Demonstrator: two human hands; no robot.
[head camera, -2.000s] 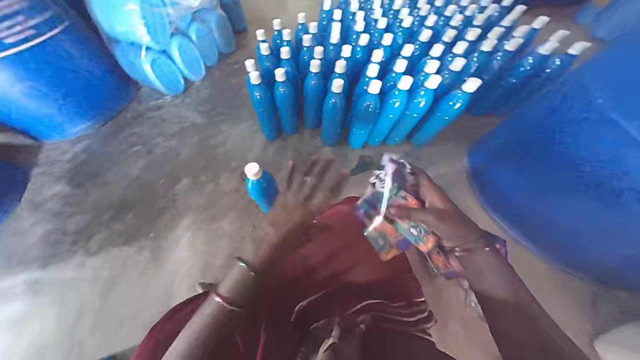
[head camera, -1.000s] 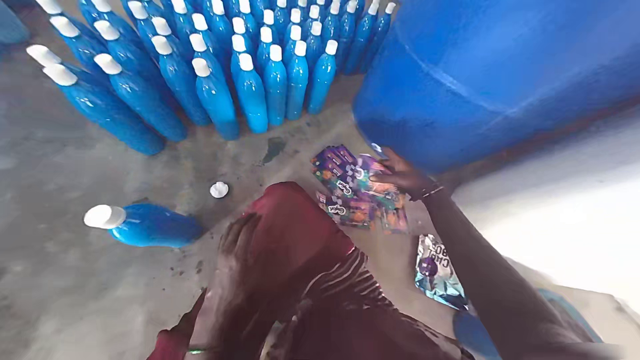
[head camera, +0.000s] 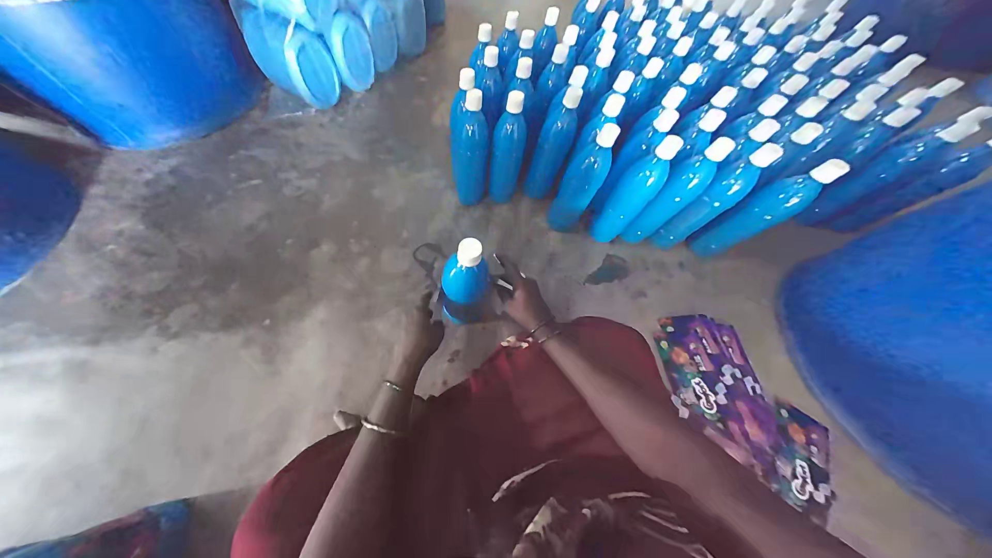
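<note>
A bottle of blue liquid with a white cap (head camera: 466, 271) stands upright on the floor in front of my knees. My left hand (head camera: 426, 329) is at its lower left side, fingers partly hidden by shadow and blur. On the other side, my right hand (head camera: 524, 298) is close to the bottle, with its thumb and fingers reaching toward it. A darker band shows around the bottle's lower part; I cannot tell what it is, nor whether either hand grips it. Printed purple labels or wrappers (head camera: 725, 387) lie in a pile on the floor to the right of my lap.
Many capped blue bottles (head camera: 570, 155) stand in rows beyond the hands. A large blue drum (head camera: 899, 333) is at the right, another drum (head camera: 139, 70) at the upper left. Bagged blue containers (head camera: 314, 66) lie beside it. A dark wet patch (head camera: 607, 269) marks the floor.
My right hand has left the purple printed pile and is now beside the single bottle. My left hand has moved from my lap to the bottle's other side. The view has swung left.
</note>
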